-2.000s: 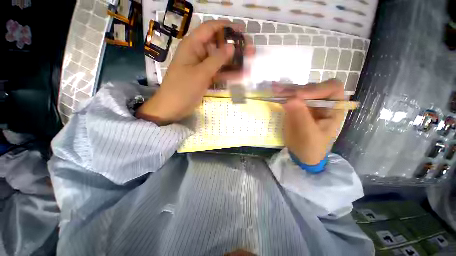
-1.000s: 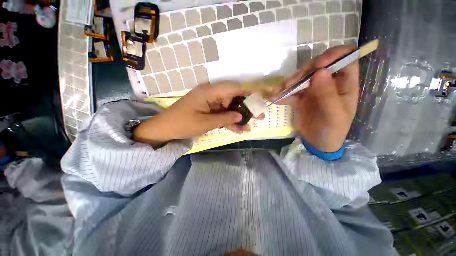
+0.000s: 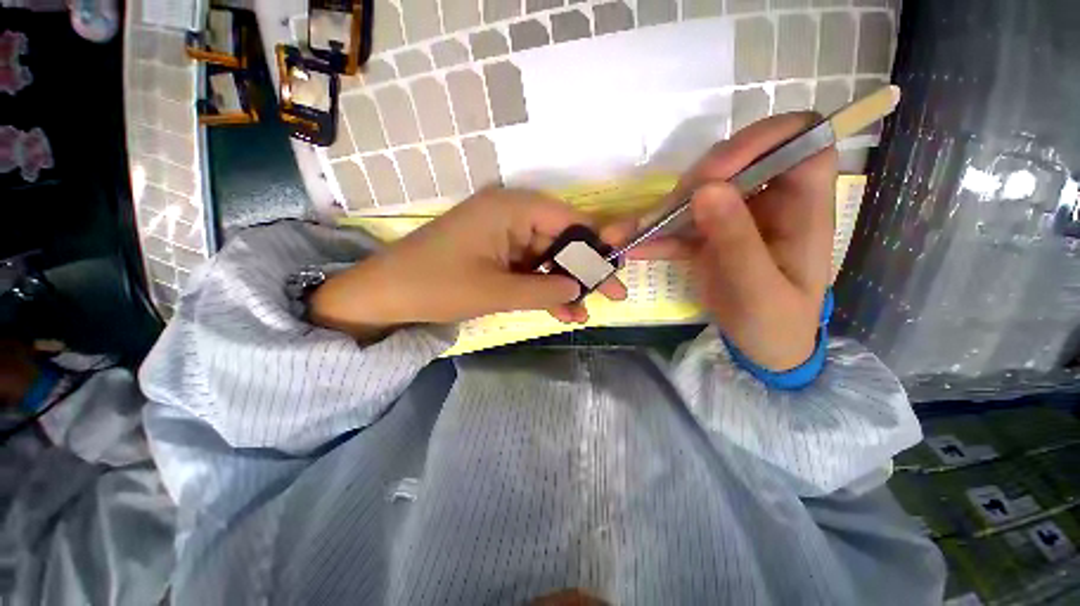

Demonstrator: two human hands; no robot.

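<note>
My left hand (image 3: 474,260) holds a black watch module (image 3: 566,288) between thumb and fingers, above the yellow sticker sheet (image 3: 521,329). A pale grey square piece (image 3: 584,264) lies on the module's upturned face. My right hand (image 3: 770,237) holds silver tweezers (image 3: 788,158) with a pale yellow end like a pen. The tweezer tips meet the module's right edge by the pale piece; whether they grip it cannot be told. Behind lies the sheet of grey adhesive pieces (image 3: 456,107), with a blank white area in its middle.
Black and orange modules (image 3: 310,92) sit at the upper left, on and beside the sheet's edge. A narrow second adhesive sheet (image 3: 166,142) runs down the left. A clear blister tray (image 3: 971,272) is at the right, with green trays (image 3: 1007,503) at the lower right.
Two seconds ago the module was higher, over the grey sheet. One second ago the pale piece stuck out past the module at the tweezer tips; now it lies within the module's face.
</note>
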